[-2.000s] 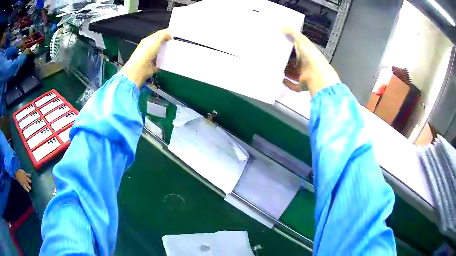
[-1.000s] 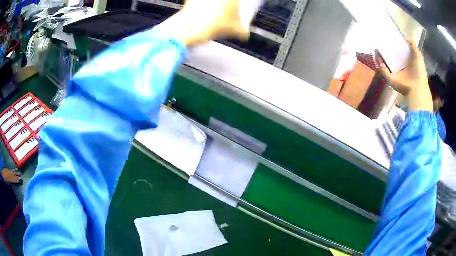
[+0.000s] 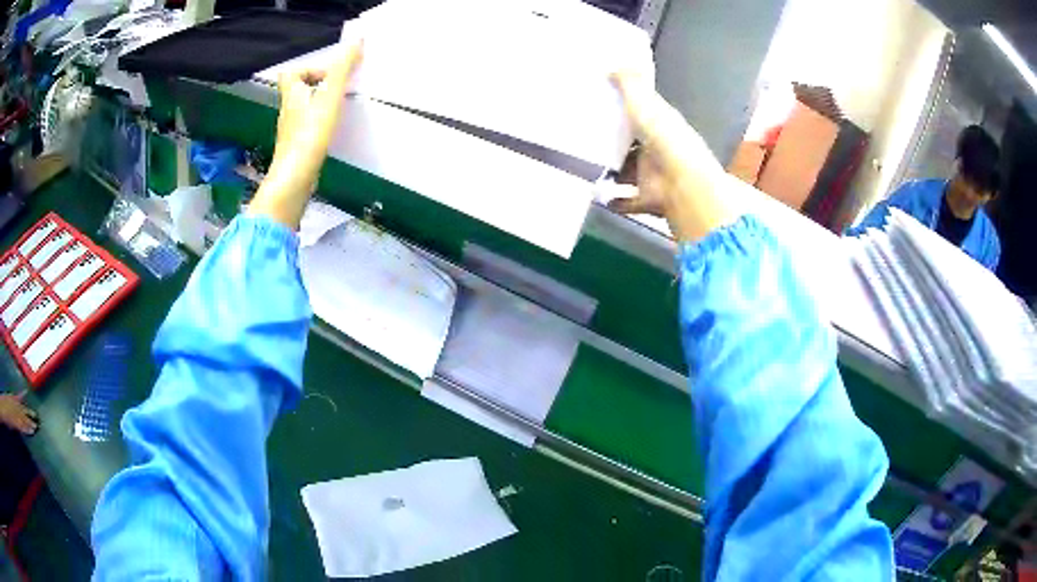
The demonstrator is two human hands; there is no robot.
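Note:
Both my hands hold a white sheet bundle (image 3: 489, 80) up at the shelf, one hand at each end. My left hand (image 3: 309, 119) grips its left edge, and my right hand (image 3: 660, 154) grips its right edge. A gap shows between an upper and a lower white layer. A small dark mark shows near the top of the bundle. A folded white piece (image 3: 409, 521) with a small grey spot lies on the green bench top below, apart from my hands.
Black trays (image 3: 233, 46) lie on the upper shelf at left. A red tray (image 3: 63, 298) with white rectangles lies down the bench at left. Posted papers (image 3: 370, 298) are clipped along the bench back. Silvery-grey packs (image 3: 944, 324) stand on the shelf at right. A person (image 3: 950, 205) is behind them.
One second ago my hands were apart, the right raised far to the right. Now both are back together on the white bundle. The person behind the packs shows more fully.

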